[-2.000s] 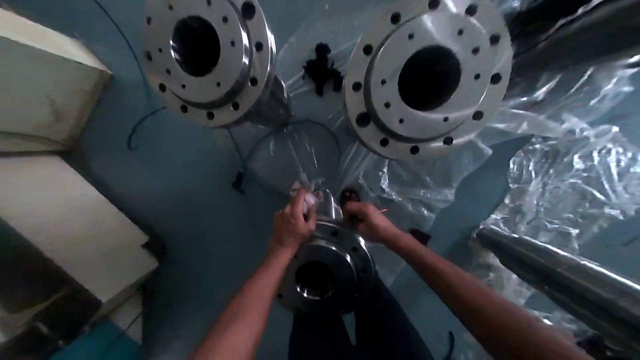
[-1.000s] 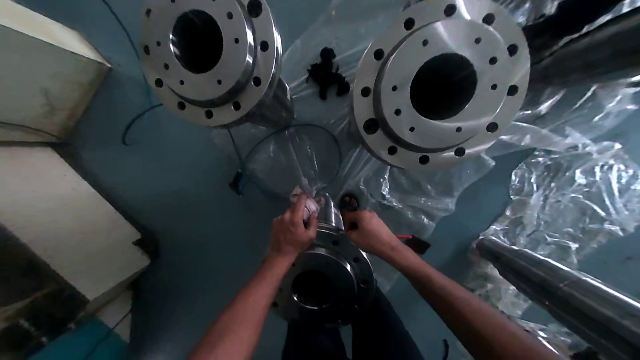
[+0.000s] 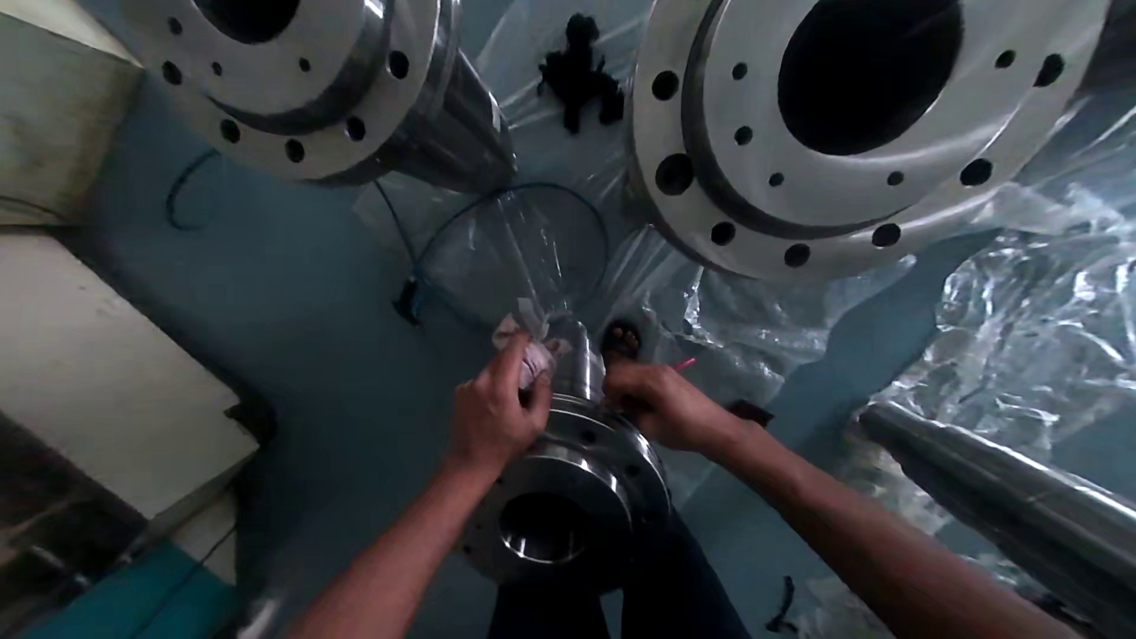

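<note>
My left hand point(image 3: 501, 404) grips a crumpled pinkish-white cloth point(image 3: 535, 359) beside the upper rim of a flanged metal cylinder point(image 3: 581, 444), which stands upright between my legs. At the far side of that flange, my right hand point(image 3: 652, 399) is closed, and its fingertips are hidden. A thin red piece point(image 3: 684, 364) sticks out just above this hand; I cannot tell whether the hand holds it. Between the hands, the shiny metal barrel point(image 3: 577, 355) shows past the flange. A foot in a dark sandal point(image 3: 620, 340) is just beyond my right hand.
Two larger flanged cylinders point(image 3: 373, 98) point(image 3: 710, 204) stand ahead. Clear plastic sheeting point(image 3: 1021, 311) spreads over the floor, with a black bundle point(image 3: 579, 75) on it. A looped cable point(image 3: 417, 266) lies ahead, a metal bar point(image 3: 1003, 470) at right, and pale box-like units point(image 3: 98, 355) at left.
My right hand has shifted slightly, and the red piece now shows above it rather than beside the wrist. My left hand still holds the cloth near the flange.
</note>
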